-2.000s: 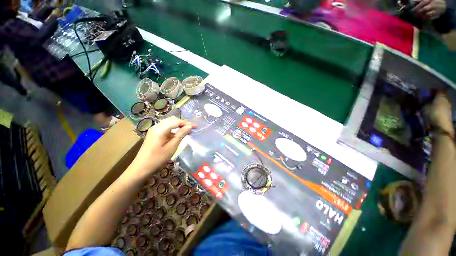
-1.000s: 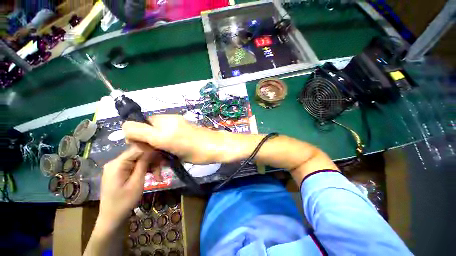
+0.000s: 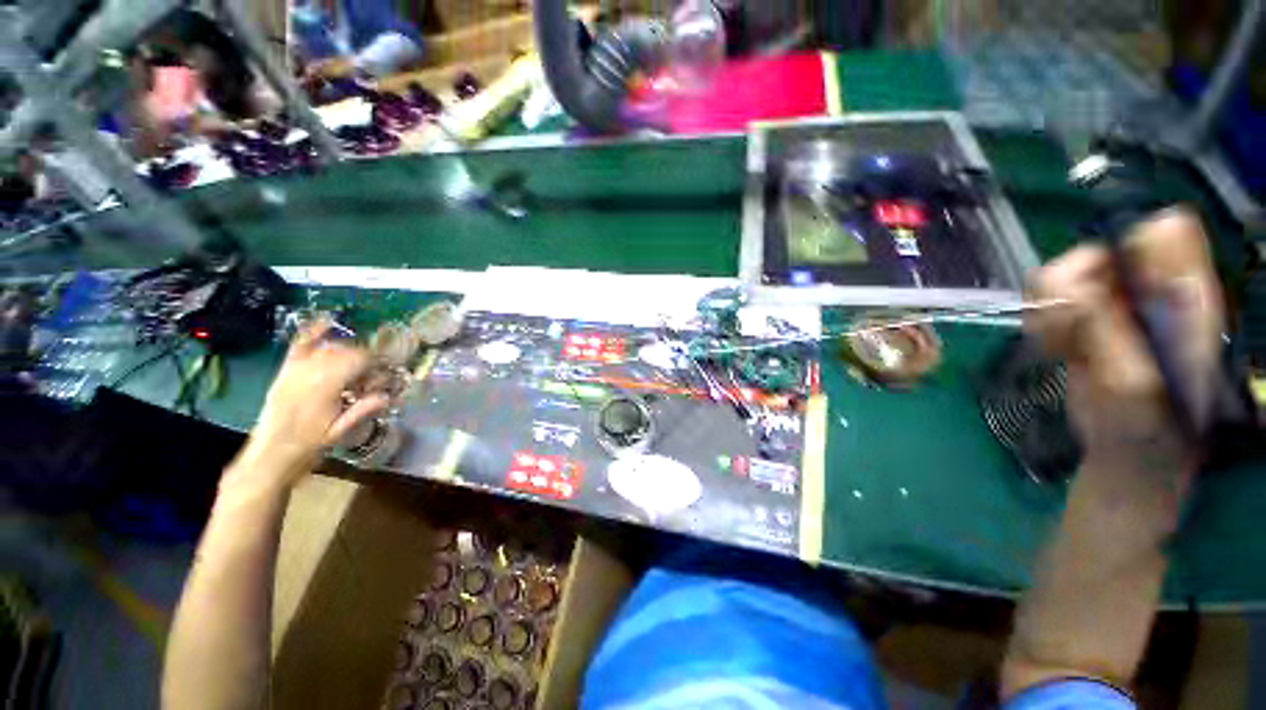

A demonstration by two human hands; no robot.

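Observation:
My left hand [image 3: 317, 395] is at the left, over a group of pale coil units [image 3: 437, 323]. Its thumb and fingers are apart, and I see nothing held. My right hand [image 3: 1132, 326] is raised at the right, blurred, and closed round the dark handle of the soldering iron [image 3: 1173, 347]. The iron's tip is not clear. A thin pale strand [image 3: 889, 327] runs left from this hand over the bench. One coil unit [image 3: 625, 422] sits on the printed card [image 3: 486, 402]. Green ring boards [image 3: 768, 366] with tangled leads lie at the card's far right corner.
An amber tape roll [image 3: 893, 350] stands right of the card. The fume fan [image 3: 1030, 416] is partly behind my right arm. A framed panel [image 3: 889, 294] lies beyond. A dark box [image 3: 229, 302] stands far left. An open cardboard box [image 3: 562, 631] of units is below the bench edge.
My hands were together near the card's left side with the iron pointing away. They have parted: the left to the coil units, the right far right with the iron. The view has shifted.

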